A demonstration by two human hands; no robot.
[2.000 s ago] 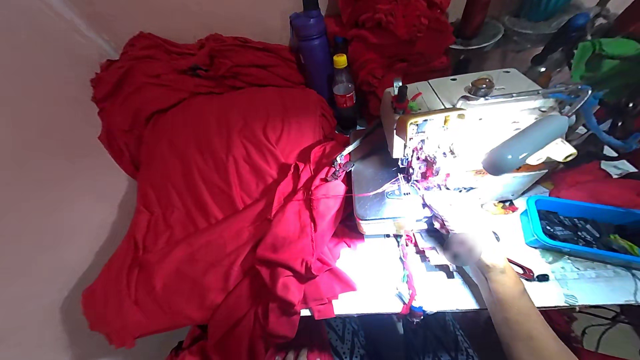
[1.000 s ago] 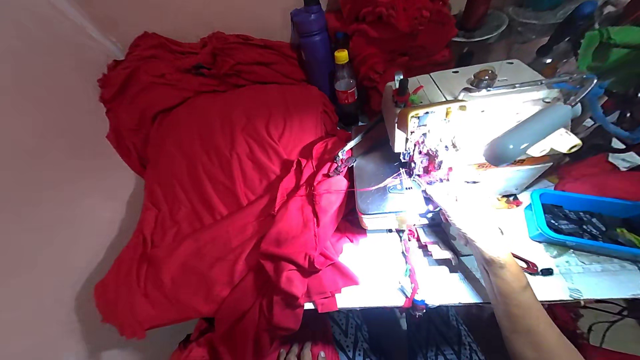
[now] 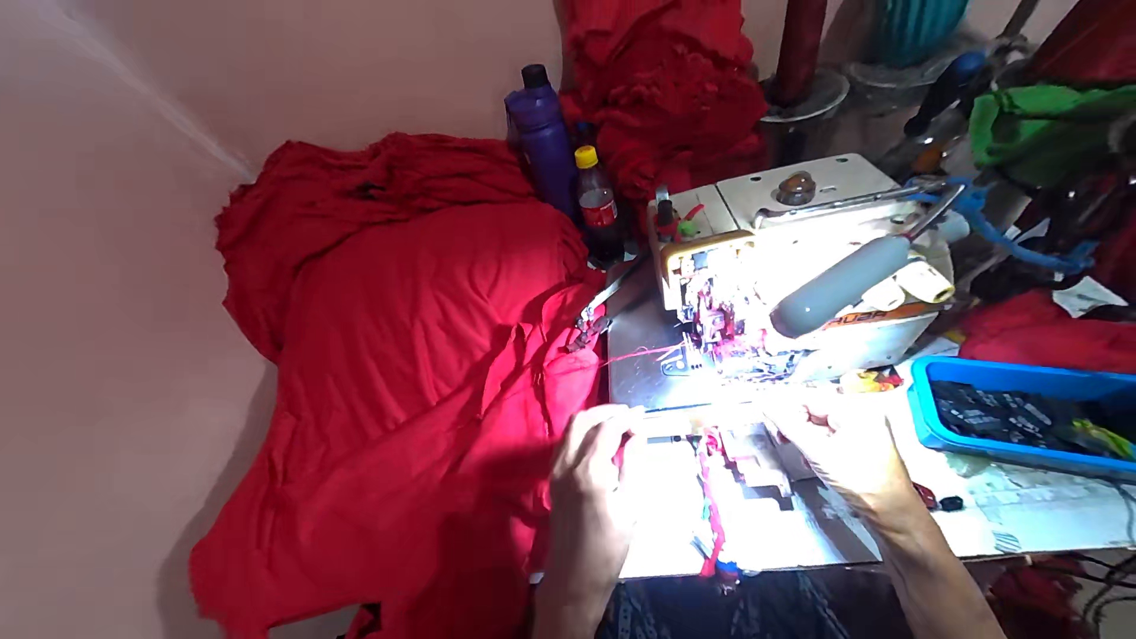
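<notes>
An overlock-type sewing machine stands on the white table, its front open and its needle area brightly lit. My left hand is at the front left corner of the machine bed, against the red fabric, fingers curled; whether it grips anything is unclear. In front of the bed's right part is my right hand, its fingertips bent together in the glare, and what they hold cannot be made out. A pink thread runs from the needle area to the fabric. Red fabric strips hang between the hands.
A purple bottle and a cola bottle with a yellow cap stand behind the fabric. More red cloth is heaped at the back. A blue plastic tray with dark labels lies right. A grey lamp tube juts over the machine.
My left hand has come up from the lower edge to the front left of the machine bed. My right hand has turned, with its fingers now raised at the bed's front.
</notes>
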